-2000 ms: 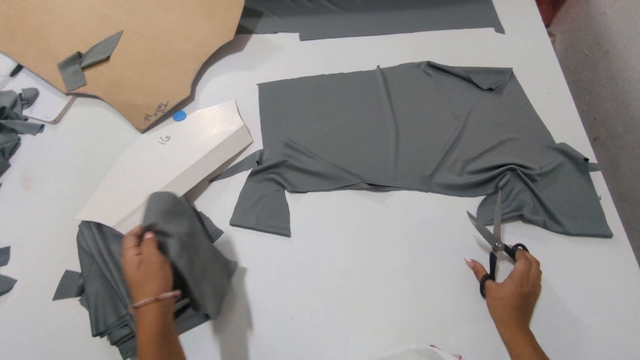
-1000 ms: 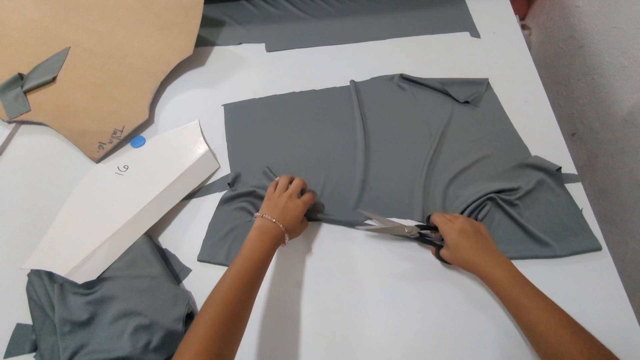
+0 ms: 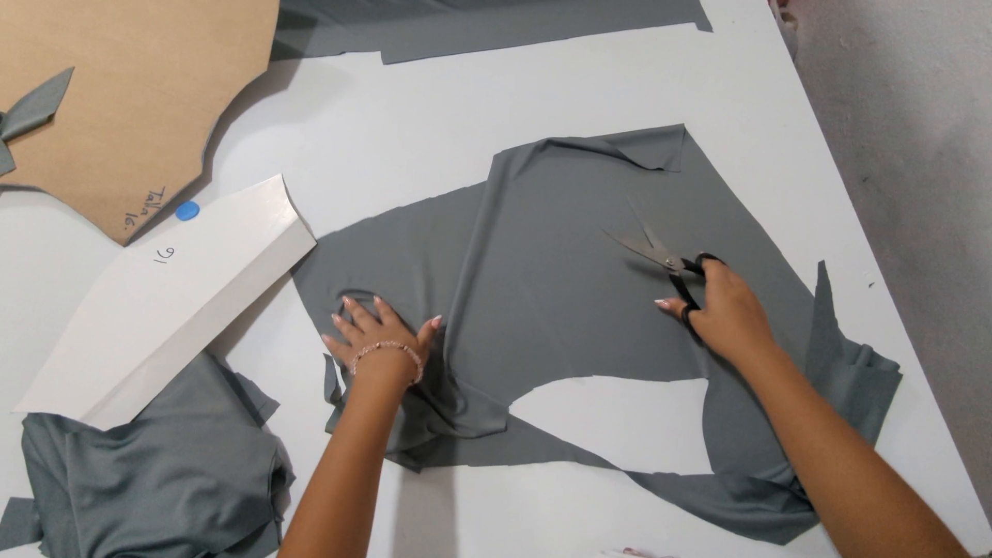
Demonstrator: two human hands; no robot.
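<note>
A piece of grey fabric (image 3: 573,287) lies spread on the white table, creased down its middle, with a curved gap along its near side. My left hand (image 3: 380,341), a beaded bracelet at its wrist, rests with fingers spread on the left part of the fabric. In my right hand (image 3: 717,302) is a pair of scissors (image 3: 668,262) with black handles. Their blades stand apart over the fabric and point up and left. A narrow twisted strip of grey fabric (image 3: 697,496) runs along the near edge toward my right forearm.
Folded grey fabric (image 3: 155,480) is heaped at the lower left, partly under a white card pattern (image 3: 186,287) with a blue disc (image 3: 187,211). A brown card pattern (image 3: 155,93) bears a grey scrap (image 3: 39,105). More grey fabric (image 3: 496,27) lies at the far side. The table's edge (image 3: 876,232) runs down the right.
My left hand has gone from the folded heap to the spread fabric. That fabric's near side now lies further toward me, with a curved gap showing. The scissors have moved onto its right part.
</note>
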